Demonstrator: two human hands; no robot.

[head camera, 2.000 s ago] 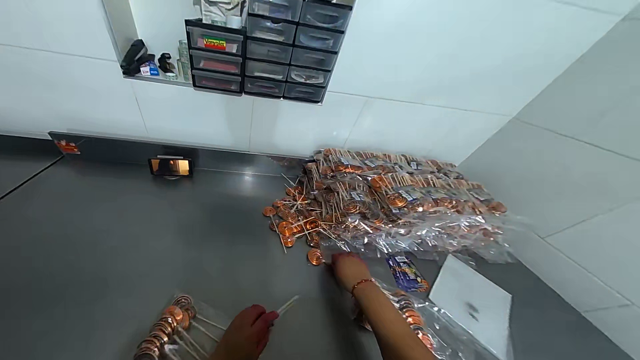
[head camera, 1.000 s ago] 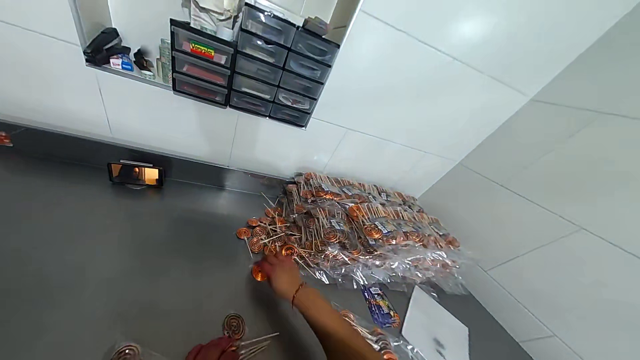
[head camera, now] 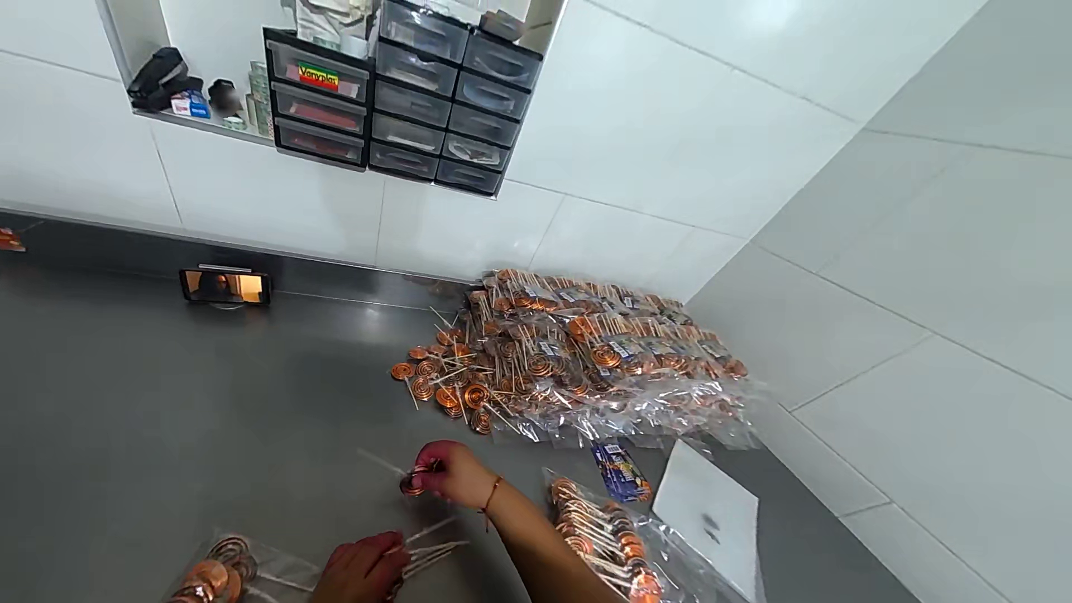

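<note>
My right hand point(head camera: 448, 473) pinches the spiral head of a lollipop point(head camera: 413, 483), its white stick pointing up and left. Just below and to the left, my left hand point(head camera: 362, 569) is closed around several lollipops; their sticks point(head camera: 434, 554) stick out to the right and their heads are mostly hidden. A clear bag of spiral lollipops point(head camera: 209, 579) lies at the bottom left. Loose orange and brown lollipops point(head camera: 448, 394) spread from the pile of bagged lollipops point(head camera: 620, 343) by the wall. Right of my right forearm lies another filled clear bag point(head camera: 599, 536).
Printed cards point(head camera: 621, 471) lie beside a white flat board point(head camera: 708, 511) on the metal counter point(head camera: 167, 402). A phone point(head camera: 225, 286) leans against the back ledge. Small plastic drawers point(head camera: 452, 92) and other items fill a wall niche.
My right hand was at the loose lollipops a second ago; now it is nearer my left hand, holding a lollipop. The view has shifted.
</note>
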